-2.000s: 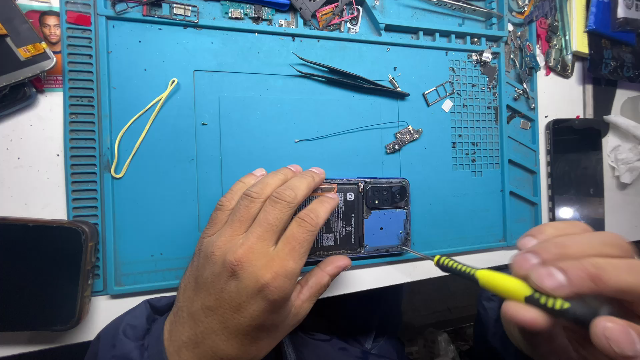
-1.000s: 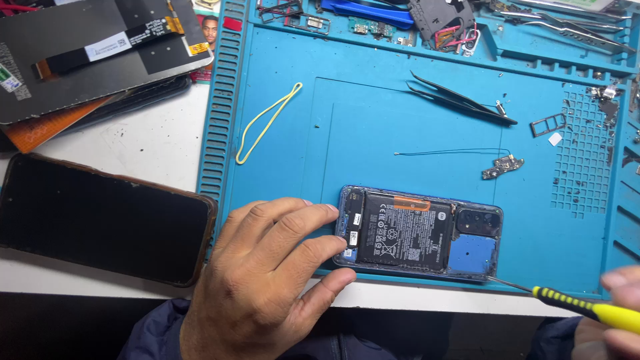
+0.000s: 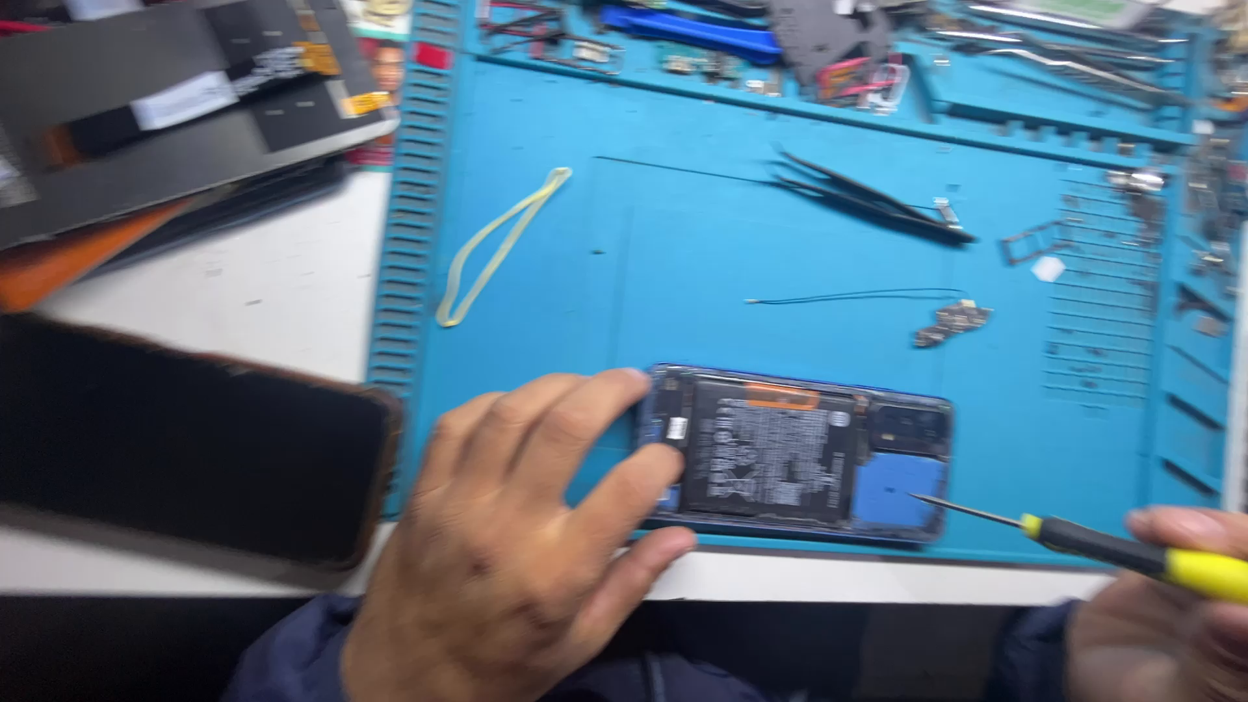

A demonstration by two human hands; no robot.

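Note:
An opened smartphone [image 3: 770, 453] lies flat near the front edge of the blue repair mat, its black battery [image 3: 775, 448] exposed in the middle and a blue cover piece [image 3: 899, 490] at its right end, below the camera module [image 3: 909, 426]. My left hand [image 3: 526, 517] rests at the phone's left end, fingertips on its edge, fingers apart. In my right hand [image 3: 1170, 604], at the lower right, is a yellow and black screwdriver [image 3: 1131, 551]; its tip appears over the blue piece, and contact cannot be told. Above the phone lies a small circuit board [image 3: 954, 324] with a thin cable.
Black tweezers [image 3: 868, 195], a rubber band [image 3: 502, 244] and a SIM tray [image 3: 1033, 242] lie on the blue mat [image 3: 702, 253]. Another phone [image 3: 195, 444] sits at the left, below stacked screen parts [image 3: 185, 107]. Small parts and tools fill the mat's top and right compartments.
My left hand has shifted toward the phone's left end, uncovering the battery. The screwdriver tip has moved from the phone's lower right corner to over the blue piece. The view has shifted left.

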